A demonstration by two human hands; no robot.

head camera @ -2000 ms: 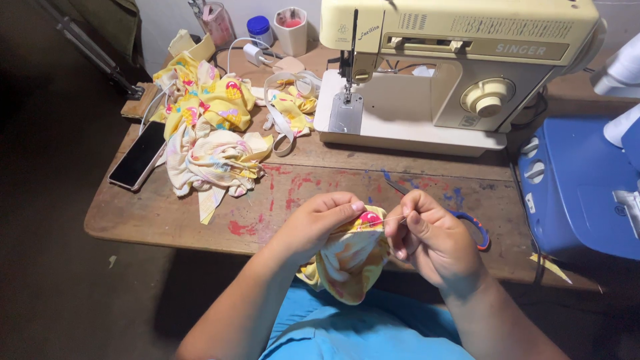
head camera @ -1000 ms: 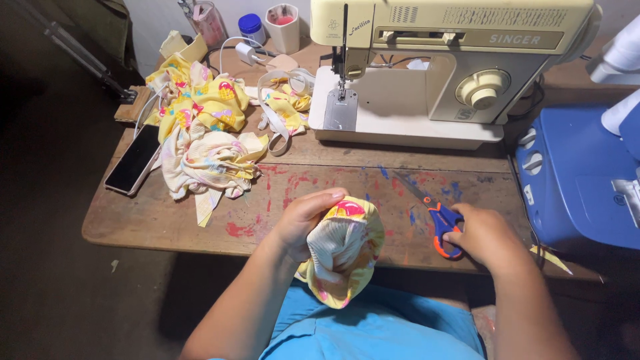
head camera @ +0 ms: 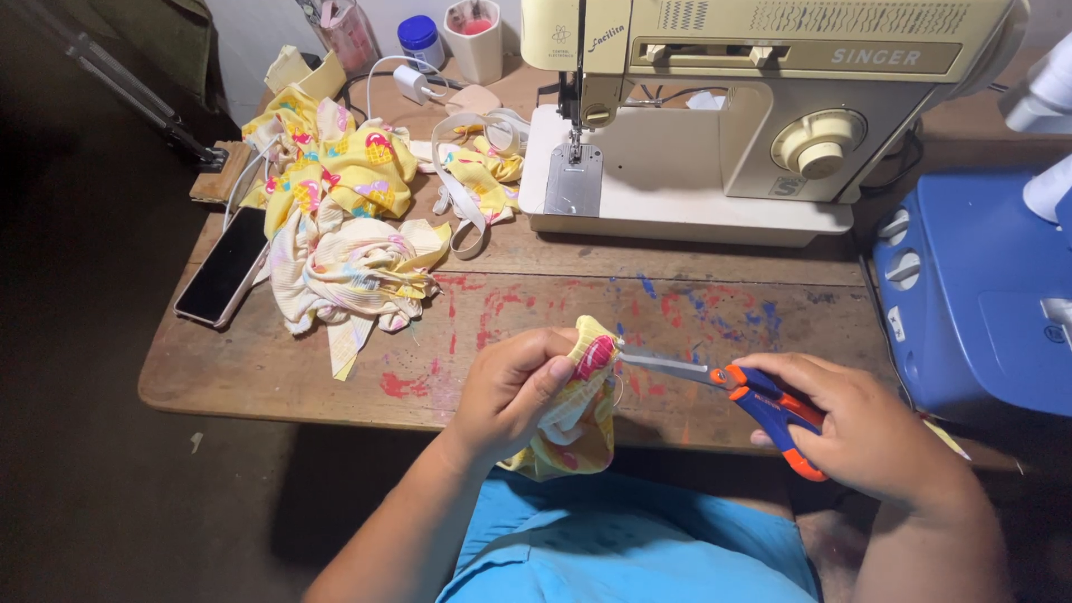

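Note:
My left hand [head camera: 515,389] pinches a piece of yellow printed fabric [head camera: 582,419] by its upper edge, over the front edge of the wooden table. In my right hand [head camera: 846,423] is a pair of scissors [head camera: 775,410] with blue and orange handles, fingers in the loops. The scissor blades point left, slightly parted, and their tips reach the fabric's edge, where a few loose threads show. Whether the tips touch the cloth or only threads, I cannot tell. A thin thread hangs beside the fabric, just below the blades.
A Singer sewing machine [head camera: 779,159] stands at the back of the wooden table [head camera: 502,293]. To its left lie heaped yellow printed fabric [head camera: 360,243], white elastic [head camera: 469,209] and a smartphone [head camera: 222,268]. A blue machine [head camera: 980,293] is at the right; a jar [head camera: 420,42] and cup [head camera: 473,38] stand behind.
My right hand has picked up the scissors, which lay on the table a second ago under its reach, and brought their tips to the fabric. My left hand has kept hold of the fabric.

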